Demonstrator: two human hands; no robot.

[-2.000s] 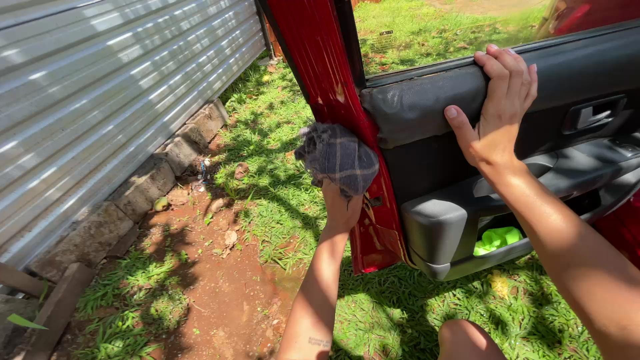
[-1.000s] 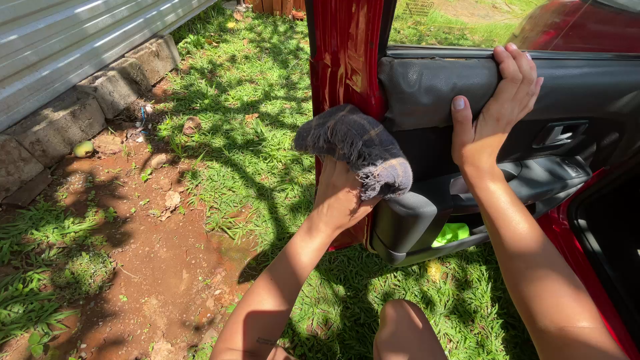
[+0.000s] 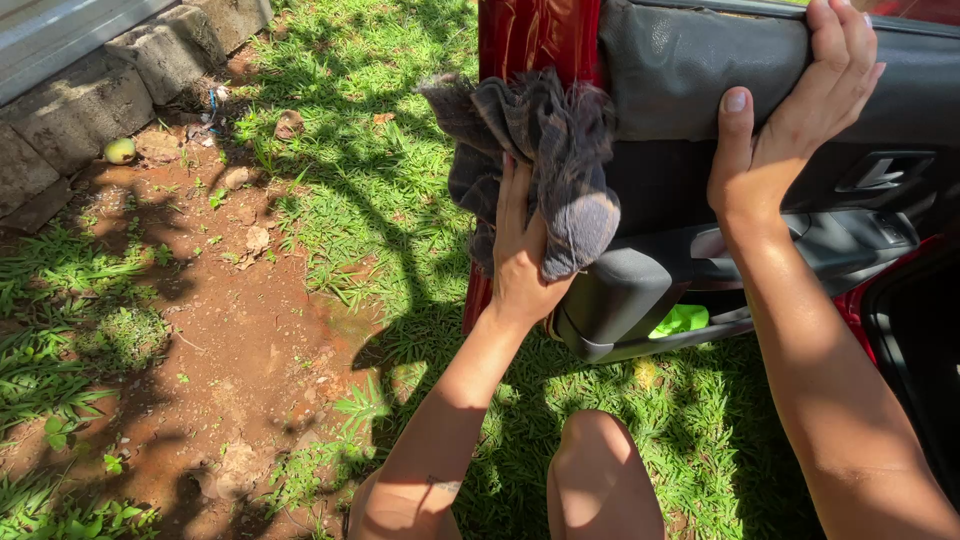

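Note:
My left hand [image 3: 521, 259] presses a dark grey, frayed cloth [image 3: 536, 150] against the edge of an open red car door [image 3: 536, 37]. The cloth is bunched and hides part of that edge. My right hand [image 3: 787, 124] rests spread on the padded black upper trim [image 3: 697, 71] of the door's inner panel, thumb apart from the fingers. Below it are the inner door handle [image 3: 885, 172] and the armrest [image 3: 832, 240]. A bright green item [image 3: 680, 320] lies in the door pocket.
Concrete blocks [image 3: 79, 109] run along the foot of a corrugated metal fence [image 3: 67, 34] at the upper left. A round green fruit [image 3: 120, 151] lies beside them on bare soil [image 3: 255, 360]. Grass [image 3: 375, 187] spreads under the door. My knee [image 3: 604, 472] is below the door.
The cloth has gone from a compact bundle to a looser, bunched shape over the door's edge. My right hand stays on the upper trim. The view has tilted down and turned.

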